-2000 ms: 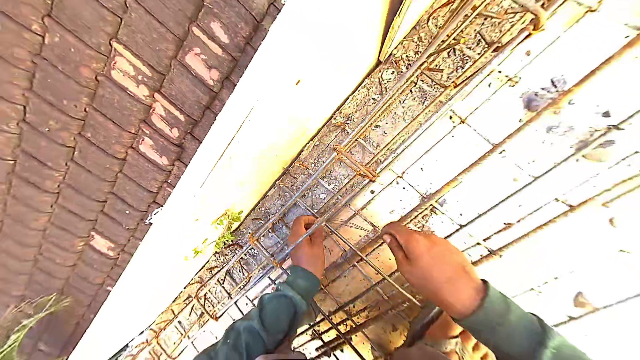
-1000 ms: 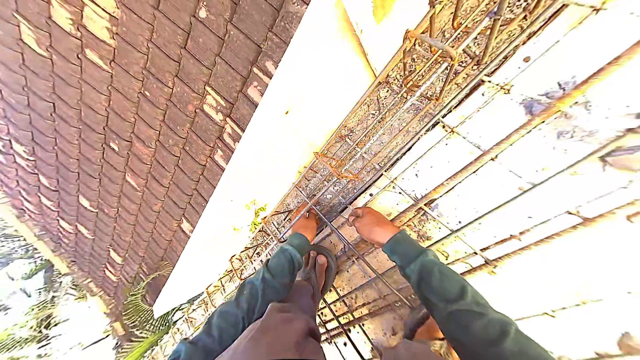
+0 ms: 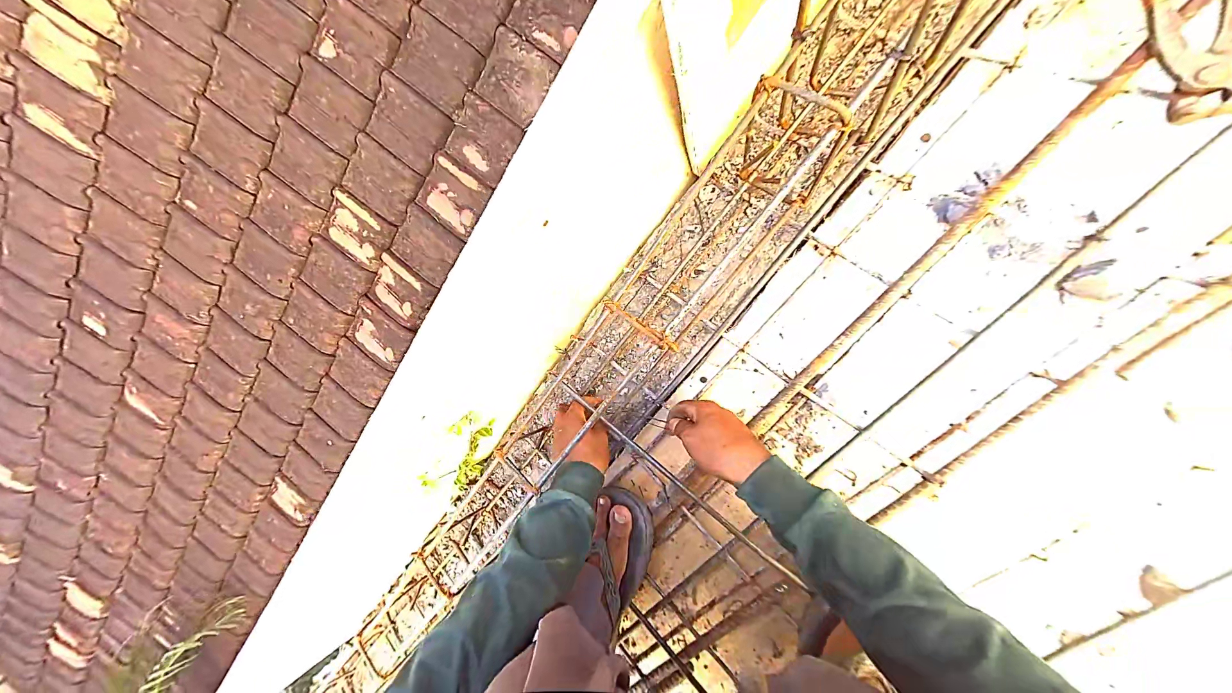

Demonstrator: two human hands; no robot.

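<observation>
My left hand (image 3: 581, 433) reaches down into the long cage of steel reinforcing bars (image 3: 664, 337); its fingertips are partly behind a bar, so its grip is unclear. To the right of it, my right hand (image 3: 717, 440) pinches what looks like a thin tie wire (image 3: 654, 420) between thumb and fingers. A straight steel bar (image 3: 707, 505) crosses the cage and runs down to the right, below my right hand. Rusty stirrups (image 3: 640, 325) wrap the cage further up.
A pale wall top (image 3: 404, 423) runs beside the cage, with a tiled roof (image 3: 221, 241) beyond it. A small green plant (image 3: 472, 450) grows by the wall. Rusty bars (image 3: 895, 289) lie over the pale deck at right. My sandalled foot (image 3: 621, 539) stands close below my hands.
The view has shifted, and my sandalled foot shows between my arms, where two seconds ago it did not. Both hands stay at the cage; my right hand is closer to my left than two seconds ago.
</observation>
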